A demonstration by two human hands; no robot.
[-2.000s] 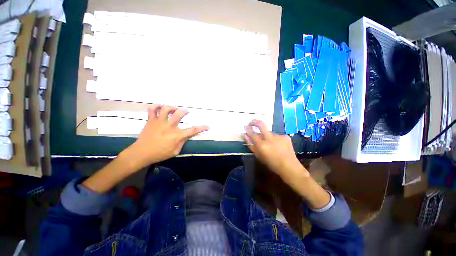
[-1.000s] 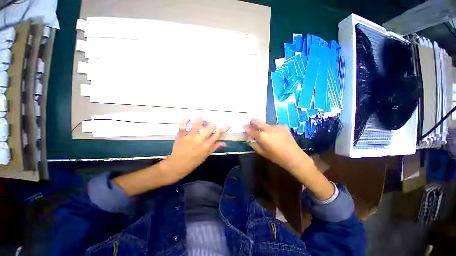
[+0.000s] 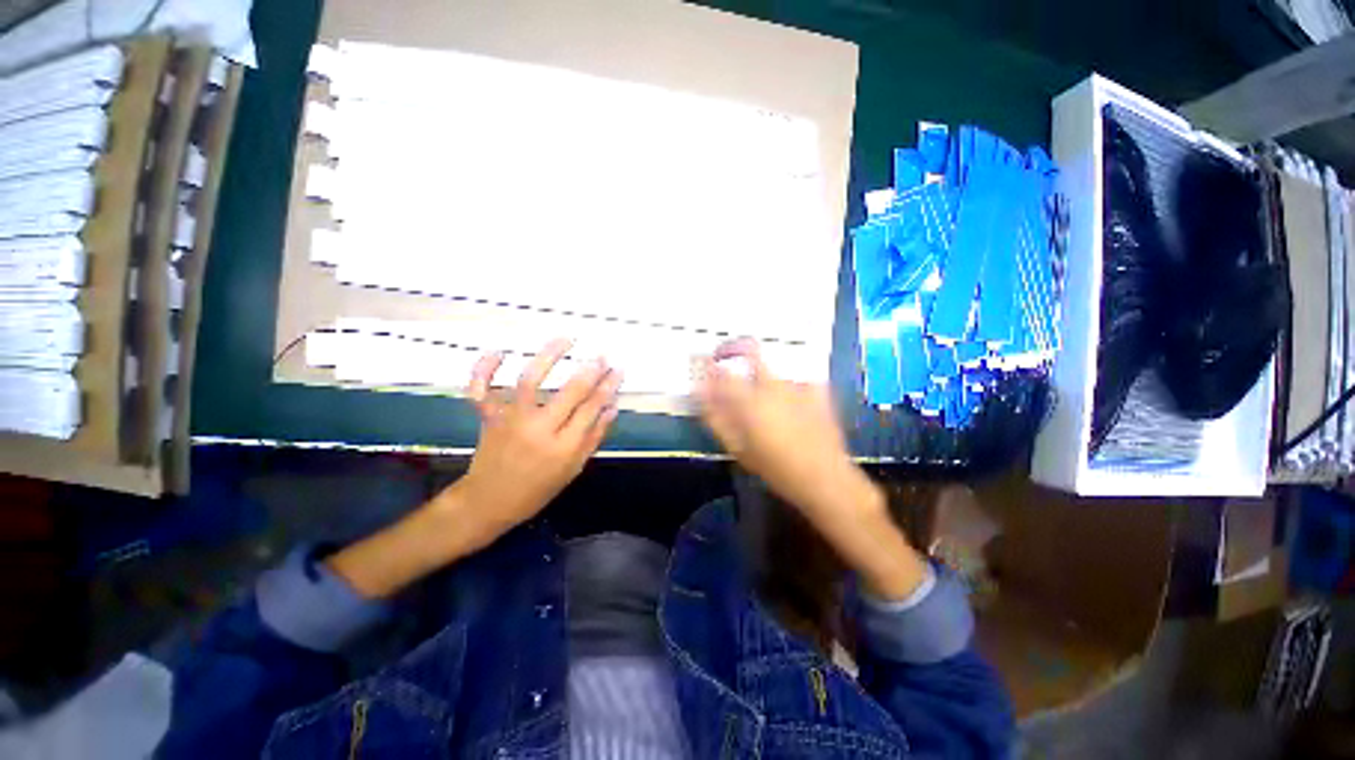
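Observation:
White strips (image 3: 565, 193) lie side by side on a tan cardboard sheet (image 3: 305, 297), their tabbed ends at the left. One white strip (image 3: 394, 354) lies apart nearest me, with a thin dark lead (image 3: 287, 351) curving off its left end. My left hand (image 3: 543, 423) rests on this near strip with its fingers spread. My right hand (image 3: 765, 423) is blurred, its fingertips bunched at the strip's right part. Whether it pinches something cannot be seen.
A pile of blue strips (image 3: 966, 253) lies right of the cardboard. Beyond it is a white tray (image 3: 1067, 297) with a glossy black bundle (image 3: 1196, 267). Stacked cardboard with white pieces (image 3: 112, 267) is at the left. An open carton (image 3: 1070, 594) is below the bench at right.
My left hand moved right along the near strip, then a little back left against it. My right hand has shifted left along the strip. The camera view has also shifted.

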